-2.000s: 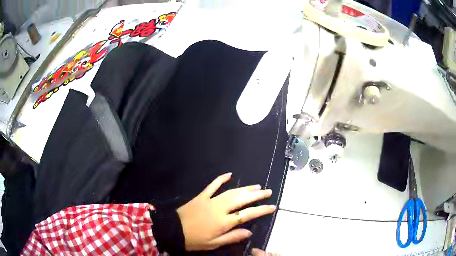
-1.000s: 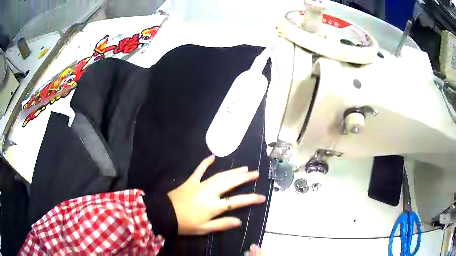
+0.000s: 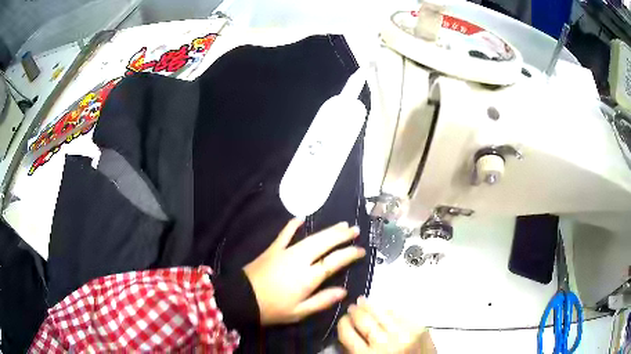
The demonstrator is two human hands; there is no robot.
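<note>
A large black garment (image 3: 256,131) with pale stitch lines lies on the white table, its right edge running under the presser foot area (image 3: 377,231) of the cream sewing machine (image 3: 512,138). My left hand (image 3: 297,276) lies flat on the cloth just left of the needle area, fingers spread. My right hand (image 3: 377,332) is at the bottom edge of the picture, partly cut off, its bent fingertips at the garment's right edge below the needle area. A white oval guard or lamp (image 3: 322,155) hangs over the cloth.
Blue-handled scissors (image 3: 560,318) and a flat black phone-like rectangle (image 3: 534,249) lie right of the needle area. A cream tape roll (image 3: 453,45) lies atop the machine. A red-and-yellow sticker (image 3: 83,114) is on the table at left.
The garment's far end has moved away from me and now shows a stitched corner. My right hand has come further into view at the cloth edge. The view has shifted.
</note>
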